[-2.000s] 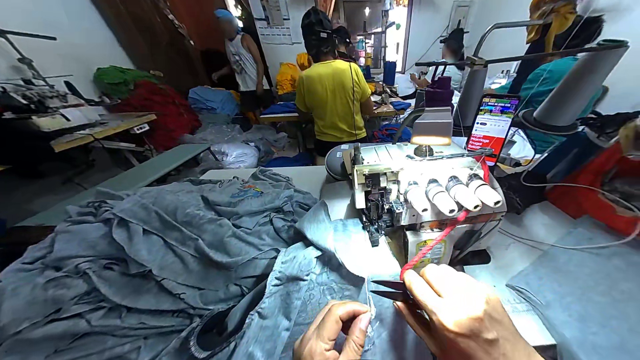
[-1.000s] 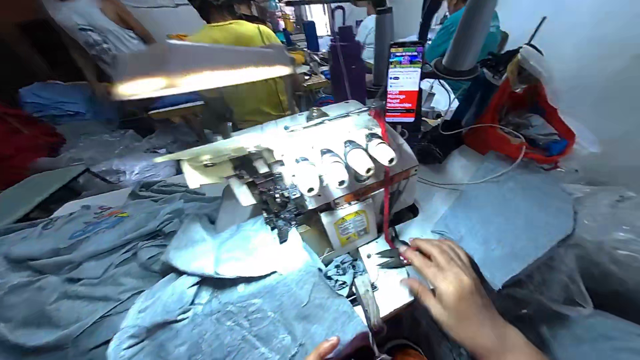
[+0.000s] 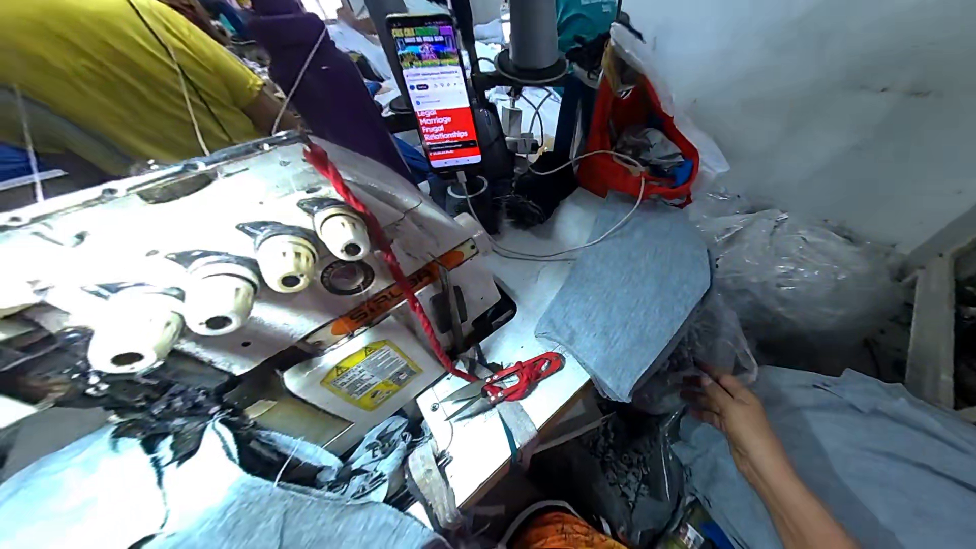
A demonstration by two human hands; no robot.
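My right hand (image 3: 724,408) reaches out at the lower right, its fingertips at a clear plastic bag (image 3: 717,328) beside stacked grey fabric pieces (image 3: 633,282). Whether the fingers pinch anything is hard to see. My left hand is outside the view. Red-handled thread snips (image 3: 522,377), tied to a red cord (image 3: 389,252), lie on the white table edge, blades pointing left. The cord runs up across a white overlock sewing machine (image 3: 274,183) with several cream tension dials. Light grey-blue fabric (image 3: 252,511) lies at the machine's needle area at the lower left.
A lit phone (image 3: 438,91) stands behind the machine, with a white cable (image 3: 579,248) trailing over the table. A red bag (image 3: 640,152) sits at the back. More grey fabric (image 3: 862,435) and clear plastic (image 3: 808,267) lie on the right. A person in a yellow shirt (image 3: 130,69) is beyond the machine.
My right hand has moved right, away from the snips, which now lie on the table edge. My left hand has dropped out of view. The view has swung right and closer.
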